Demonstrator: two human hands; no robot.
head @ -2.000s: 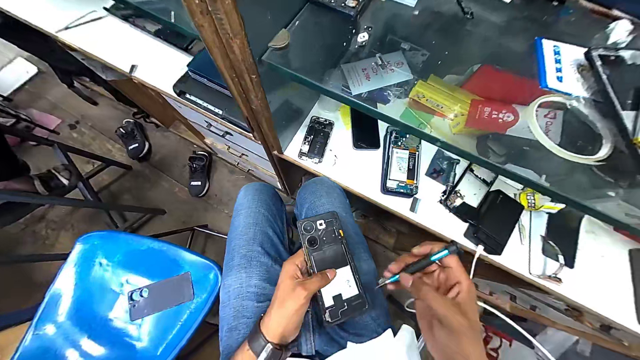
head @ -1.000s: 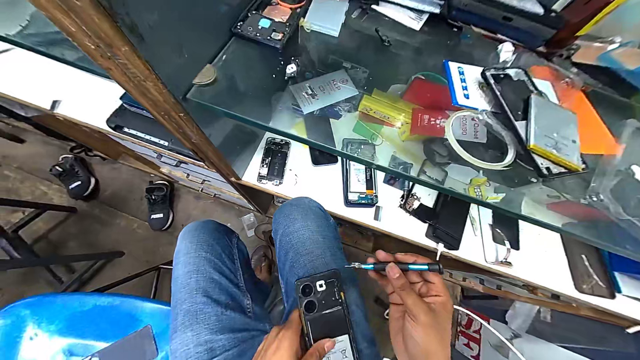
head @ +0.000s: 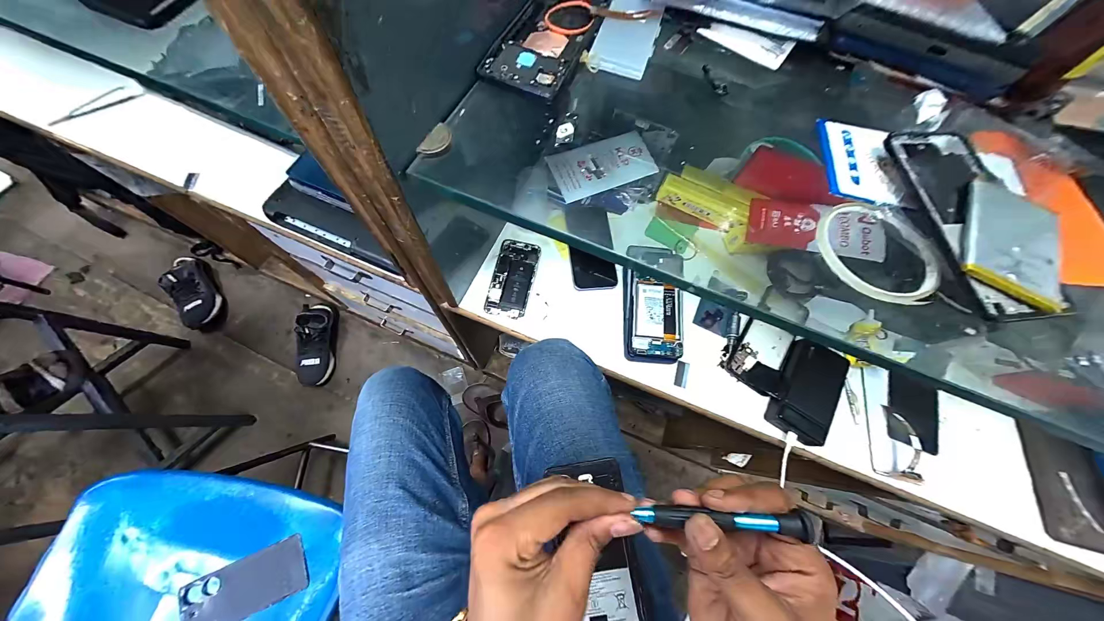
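Observation:
A small precision screwdriver with a black and blue handle lies crosswise between my two hands. My right hand grips its handle. With thumb and fingertips, my left hand pinches the tip end, so the bit is hidden. Beneath the hands an opened smartphone rests on my thigh, its battery label partly showing and much of it covered by my left hand. A detached phone back cover with camera openings lies on the blue plastic chair at the lower left.
On the white counter lie opened phones and a black device with a white cable. The glass shelf above holds packets, a tape roll and phone parts. A wooden post stands at its left; shoes are on the floor.
My left hand has let go of the phone and come up to the screwdriver's tip end. The phone now rests on my leg. My right hand still holds the screwdriver.

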